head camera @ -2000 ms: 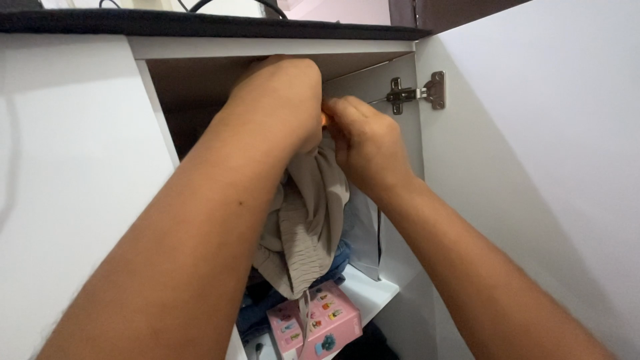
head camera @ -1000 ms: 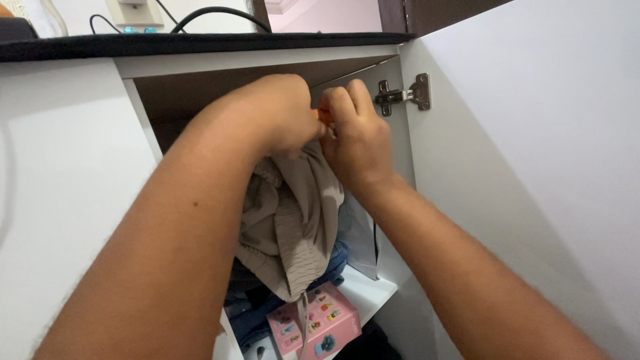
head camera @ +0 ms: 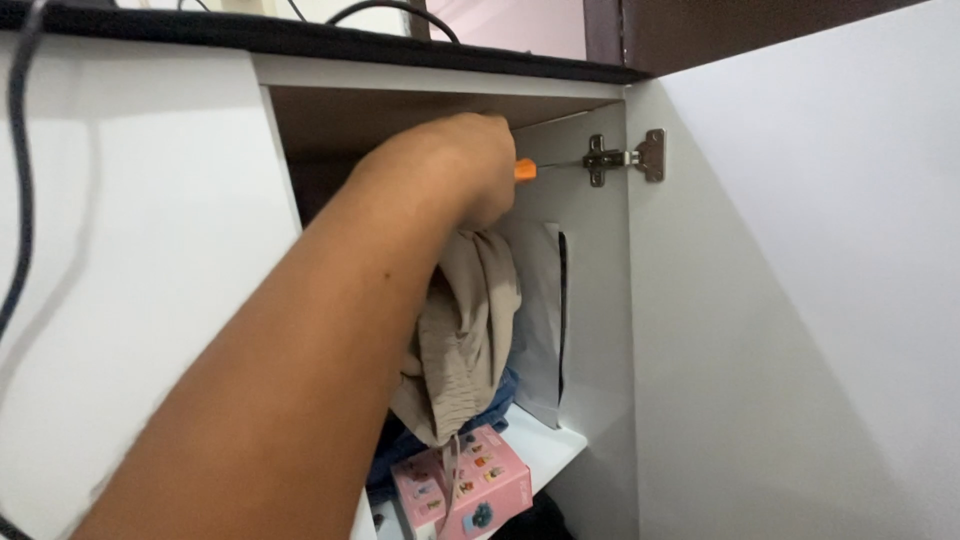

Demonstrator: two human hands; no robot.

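Observation:
Inside the top of a white cabinet, my left hand point(head camera: 472, 165) is closed around a screwdriver with an orange handle point(head camera: 526, 170). Its thin metal shaft points right and reaches the metal cabinet hinge point(head camera: 604, 160), which joins the side panel to the open door. Whether the tip sits in a screw, I cannot tell. My fingers are mostly hidden behind the back of the hand. Below it hangs a bunched beige garment point(head camera: 469, 330) with an elastic waistband and drawstring. My right hand is out of view.
The white door point(head camera: 795, 285) stands open at the right. A pink printed box point(head camera: 469, 480) and blue denim point(head camera: 499, 405) lie on the white shelf point(head camera: 544, 446). A flat white packet point(head camera: 536, 322) leans on the side panel. A black cable point(head camera: 21, 150) hangs at the left.
My right hand, at the screwdriver beside my left hand in both earlier frames, has left the view. More of the orange handle and the shaft now shows.

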